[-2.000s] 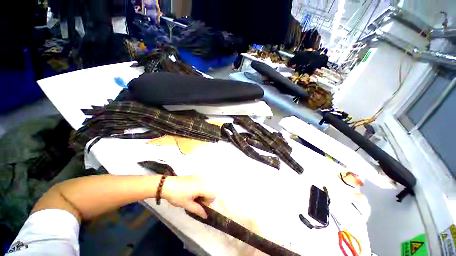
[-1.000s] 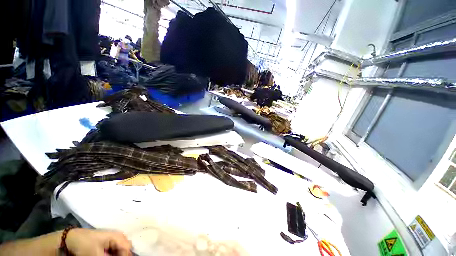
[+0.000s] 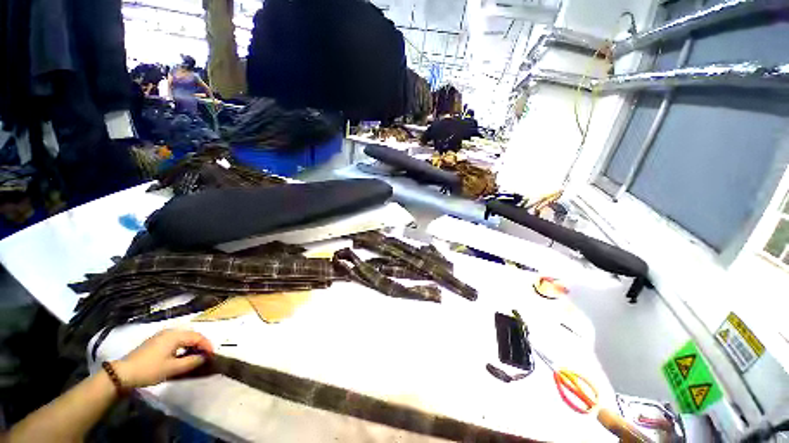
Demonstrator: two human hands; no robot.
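A long narrow dark plaid strip (image 3: 337,395) lies along the near edge of the white table (image 3: 294,350), running from the left towards the bottom of the picture. My left hand (image 3: 169,356) holds its left end between thumb and fingers at the table's near left edge. My right hand is not in view. A tan wooden handle (image 3: 625,427) shows at the bottom right, cut off by the picture's edge; whether a hand is on it is not visible.
A layered plaid stack (image 3: 208,273) lies at the left over tan card patterns (image 3: 279,305), with loose plaid strips (image 3: 415,264) to its right. A black padded board (image 3: 272,210) stands behind. A phone (image 3: 513,340) and orange-handled scissors (image 3: 575,391) lie at the right.
The view has swung right and up since the first frame. My left hand, low at the left edge a second ago, is now higher on the table, and the strip and tan handle have come into view.
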